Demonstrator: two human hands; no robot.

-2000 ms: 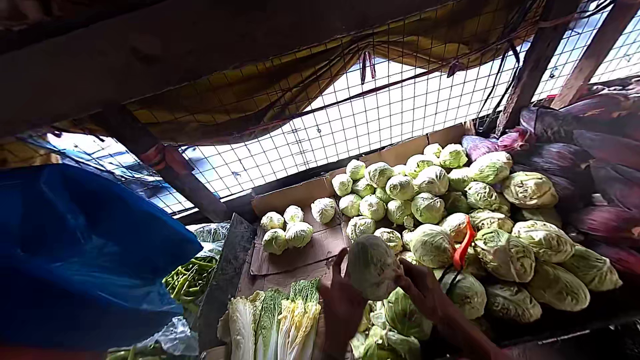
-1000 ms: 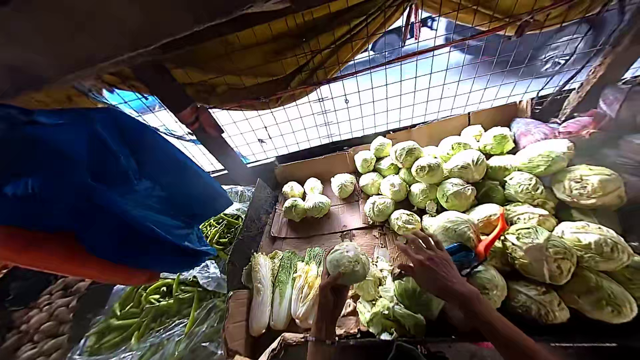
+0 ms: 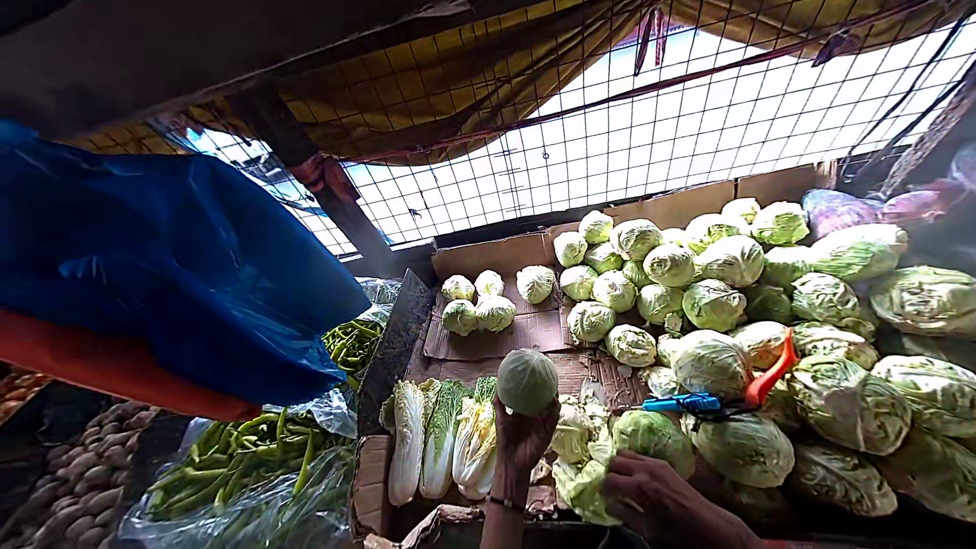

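Note:
A small round cabbage (image 3: 528,382) rests in my left hand (image 3: 524,436), held up over the front of the cardboard-lined bin. My right hand (image 3: 648,488) is lower right, against loose green cabbage leaves (image 3: 585,492) beside another cabbage (image 3: 653,442); whether its fingers grip a leaf is unclear. Behind and right of it, a blue-handled tool (image 3: 682,402) and an orange handle (image 3: 772,370) lie on the heaped cabbages (image 3: 713,362). Several napa cabbages (image 3: 438,442) stand left of my left hand. Farther back, small cabbages (image 3: 494,313) are grouped on cardboard.
A blue plastic sheet (image 3: 168,267) with an orange-red one (image 3: 114,366) hangs at left. Below are green chili peppers (image 3: 236,457) in clear plastic and brownish tubers (image 3: 84,488). A dark board (image 3: 396,328) edges the bin; wire mesh (image 3: 534,152) stands behind.
My right hand has moved away from the cabbage held in my left hand, down to the loose leaves at the front. My left hand still holds its cabbage.

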